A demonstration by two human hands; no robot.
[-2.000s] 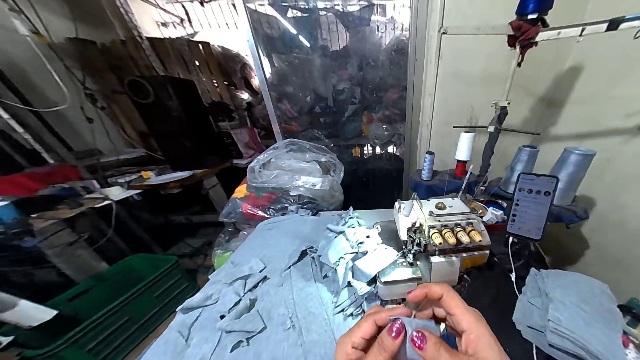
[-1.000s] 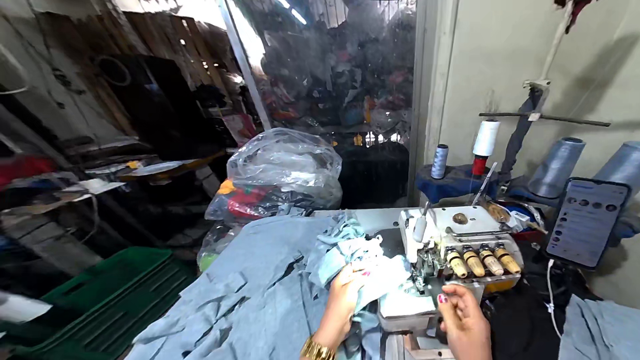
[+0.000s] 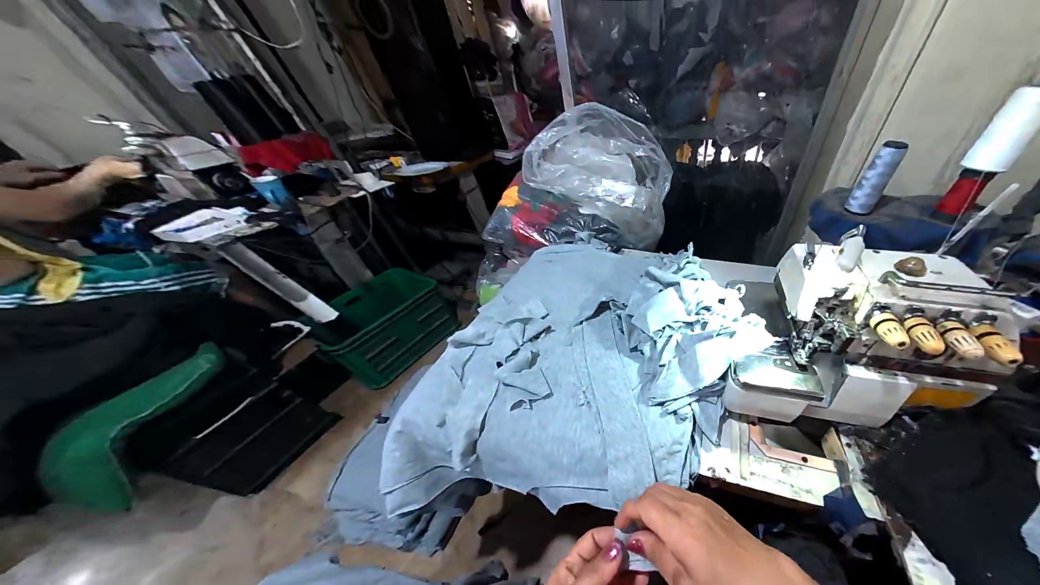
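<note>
Low in the head view, my left hand and my right hand meet, pinching a small light-blue fabric piece between thumbs and fingers. Just beyond them, large light-blue fabric panels lie spread over the table and hang past its edge. Small cut pieces rest on top. A crumpled heap of the same fabric lies left of the white overlock sewing machine, whose front has several cream tension dials. Neither hand touches the machine.
A green plastic crate stands on the floor at left. Clear plastic bags sit behind the fabric. Thread cones stand behind the machine. At far left a person's arm reaches to another sewing machine. Black fabric lies at right.
My hands have left the fabric heap and the machine front, where they were one second ago, and are now together nearer me with a small piece. The view has swung left.
</note>
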